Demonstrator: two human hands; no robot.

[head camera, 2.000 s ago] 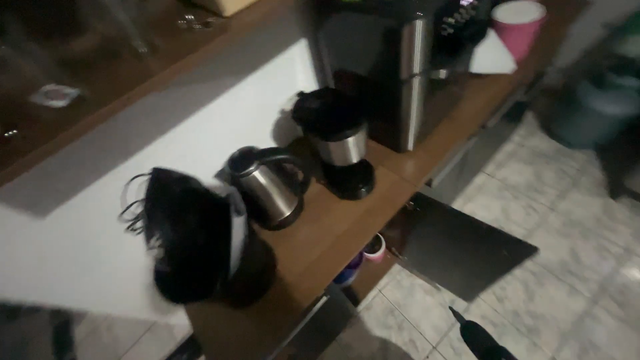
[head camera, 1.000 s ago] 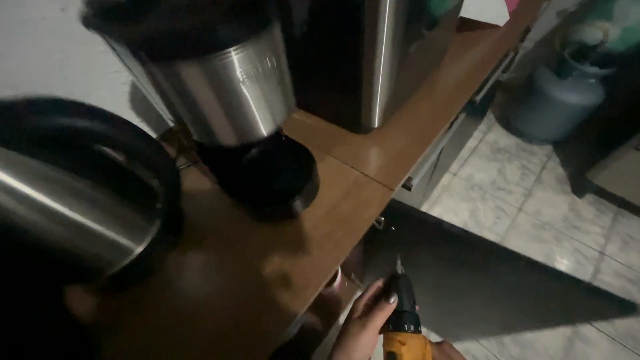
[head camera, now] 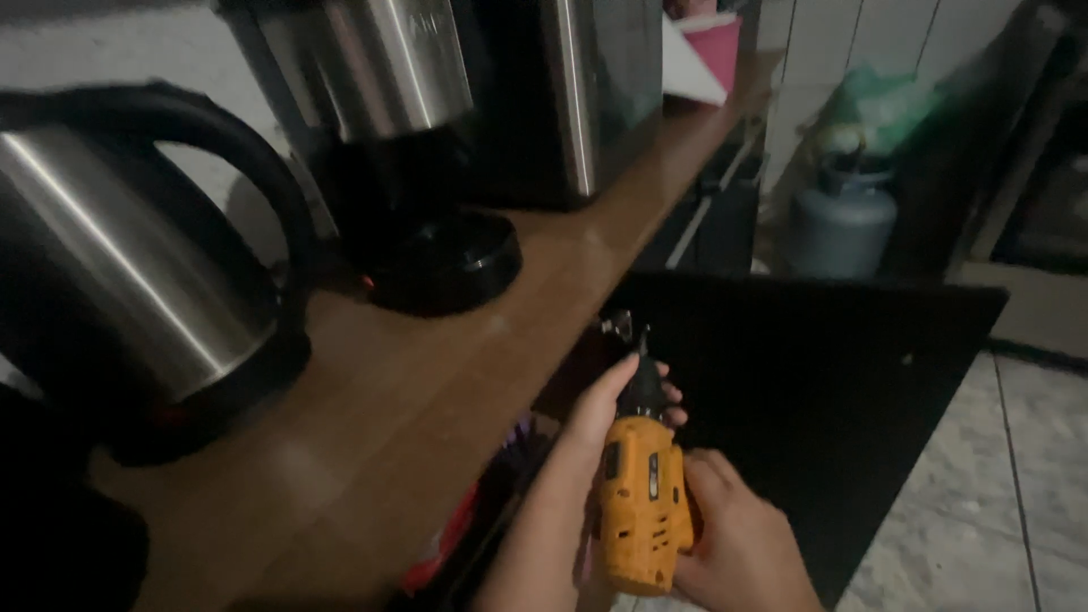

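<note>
An orange and black cordless drill (head camera: 642,501) points away from me, its bit close to a metal cabinet hinge (head camera: 616,325) under the counter edge. My left hand (head camera: 608,399) wraps its fingers around the black chuck. Around the grip, partly hidden behind the drill body, is my right hand (head camera: 739,527). Beyond both hands spreads a dark open cabinet door (head camera: 816,382). Whether the bit touches a screw cannot be told.
On the wooden countertop (head camera: 408,382) stand a steel electric kettle (head camera: 127,255), a coffee maker (head camera: 450,263) and a large dark appliance (head camera: 544,102). A pink container (head camera: 714,51) sits farther back. A gas cylinder (head camera: 841,221) stands on the floor. Red and purple items lie inside the cabinet.
Both hands and the drill have moved further into view, with the drill's tip now near the hinge. The view has come much closer to the counter since two seconds ago.
</note>
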